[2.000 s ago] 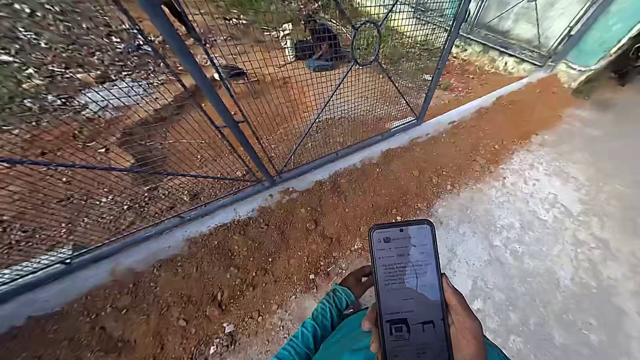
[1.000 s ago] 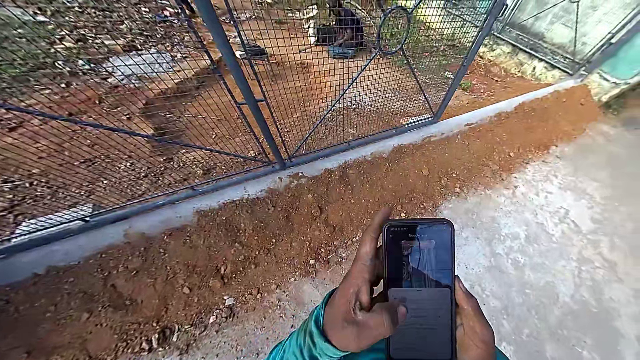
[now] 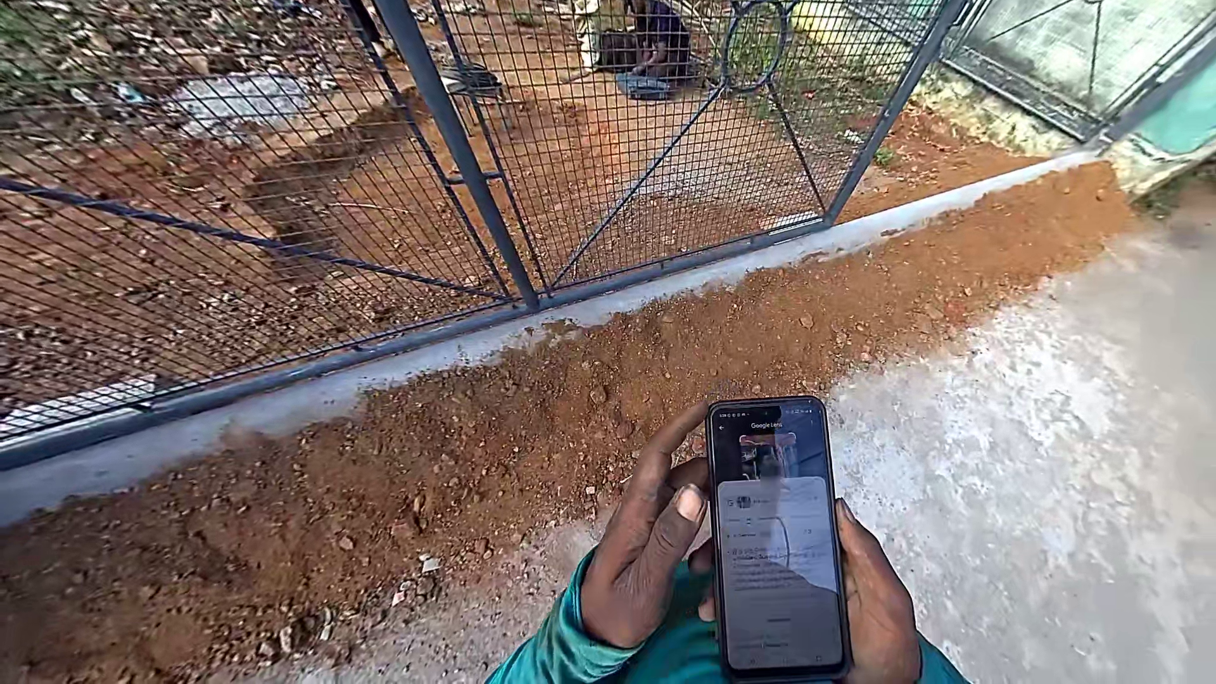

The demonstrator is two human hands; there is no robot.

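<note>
A black smartphone (image 3: 781, 541) stands upright at the lower middle, its lit screen showing a small picture above a pale panel of text. My right hand (image 3: 874, 598) is wrapped round the phone's right edge and back, with some fingertips showing at its left side. Along the left edge lies my left hand (image 3: 641, 546), its index finger reaching the top left corner and its thumb beside the frame, off the screen. Whether the left hand bears any of the phone's weight cannot be told. Both arms wear teal sleeves.
A dark metal mesh gate (image 3: 456, 152) stands on a pale concrete kerb (image 3: 332, 394). Loose reddish soil (image 3: 532, 418) is heaped along its near side, beside grey concrete ground (image 3: 1045, 456). Beyond the mesh, a person (image 3: 660, 43) is low to the ground near a blue object (image 3: 644, 86).
Two seconds ago my left hand was lower, left of the phone; it then came up to the phone, its thumb over the screen. That thumb is now off the screen. The screen content has changed.
</note>
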